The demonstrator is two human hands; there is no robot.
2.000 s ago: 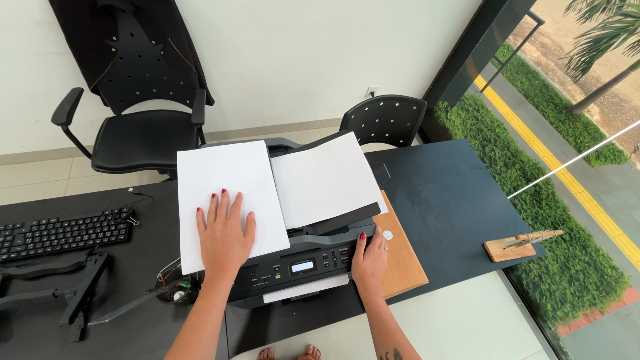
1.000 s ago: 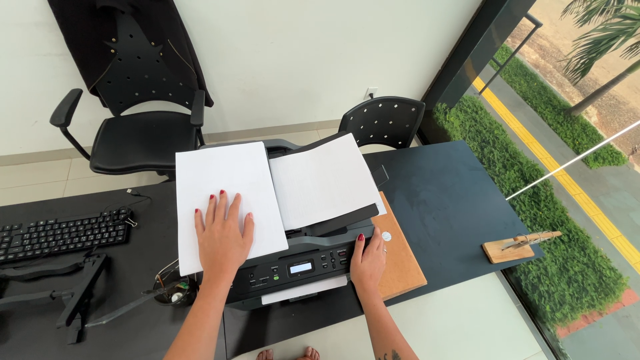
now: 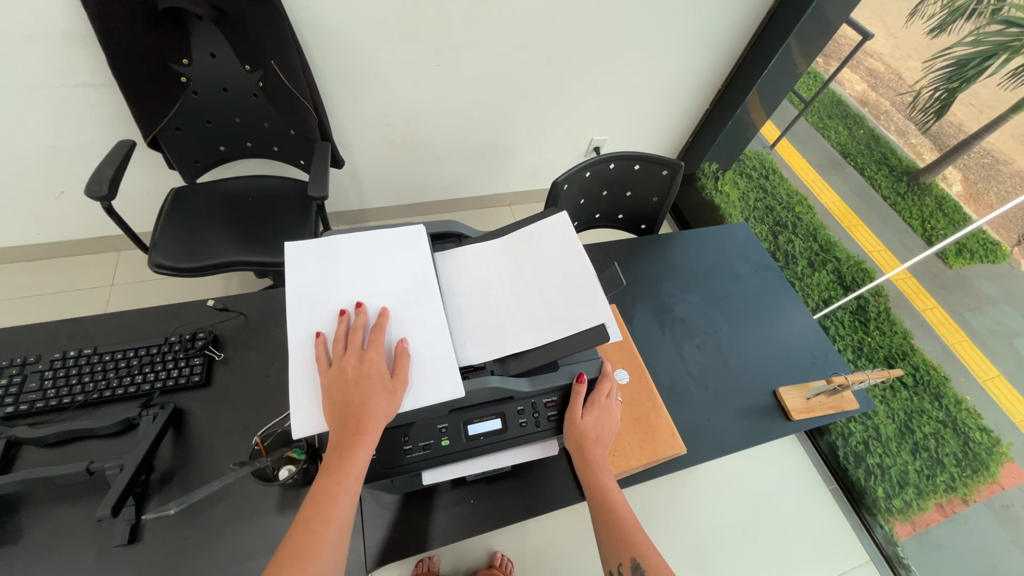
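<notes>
A black multifunction printer (image 3: 504, 408) with a small lit display stands on the dark desk. My left hand (image 3: 362, 372) lies flat, fingers spread, on a white sheet or stack of paper (image 3: 368, 272) over the printer's left part. Another stack of white paper (image 3: 520, 288) rests on the feeder tray at the right, its lower edge by the tray's black end. My right hand (image 3: 594, 416) rests against the printer's front right corner, fingertips on its top edge. White paper (image 3: 492, 462) also shows in the slot below the control panel.
A brown folder or envelope (image 3: 644, 400) lies right of the printer. Farther right is a wooden stand (image 3: 816, 398). On the left are a black keyboard (image 3: 104, 372), a folding black stand (image 3: 132, 472) and a pen holder (image 3: 284, 464). Two black chairs (image 3: 240, 220) stand behind.
</notes>
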